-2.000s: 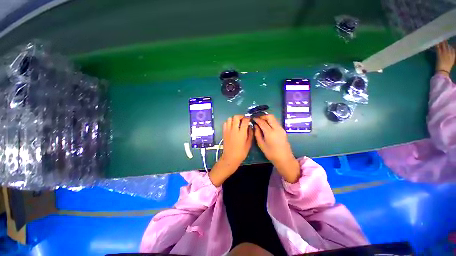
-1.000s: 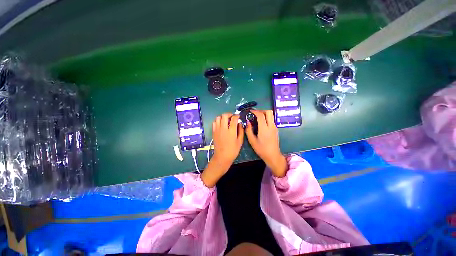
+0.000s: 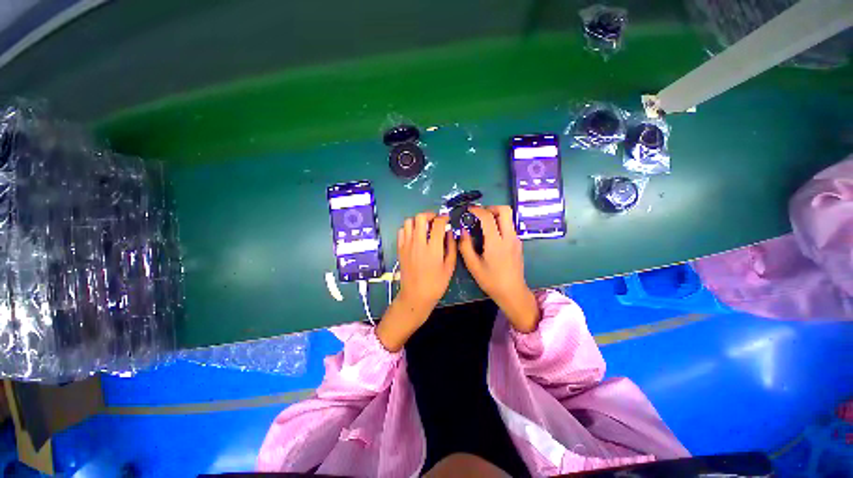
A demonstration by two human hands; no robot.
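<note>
A round black charging case (image 3: 466,220) with its lid standing open lies on the green mat between two phones, with clear film at its back. My left hand (image 3: 426,257) holds its left side and my right hand (image 3: 494,254) holds its right side; the fingers hide much of the case. A second open black case (image 3: 407,161) stands behind, untouched. The left phone (image 3: 354,231) shows a purple-and-white screen and has a white cable (image 3: 366,302) at its lower end. The right phone (image 3: 537,187) shows a similar screen. Whether earbuds are at my fingertips I cannot tell.
Several bagged black cases (image 3: 617,193) lie right of the right phone, below a pale slanting post (image 3: 748,61). A tall stack of clear trays (image 3: 89,252) stands at far left. A neighbour's pink sleeve (image 3: 825,210) is at the right edge. A cardboard box (image 3: 56,411) is at lower left.
The view has shifted, so the bench things sit further left. The held case's round centre now shows between my fingers, where they covered it two seconds ago. Both hands remain on it.
</note>
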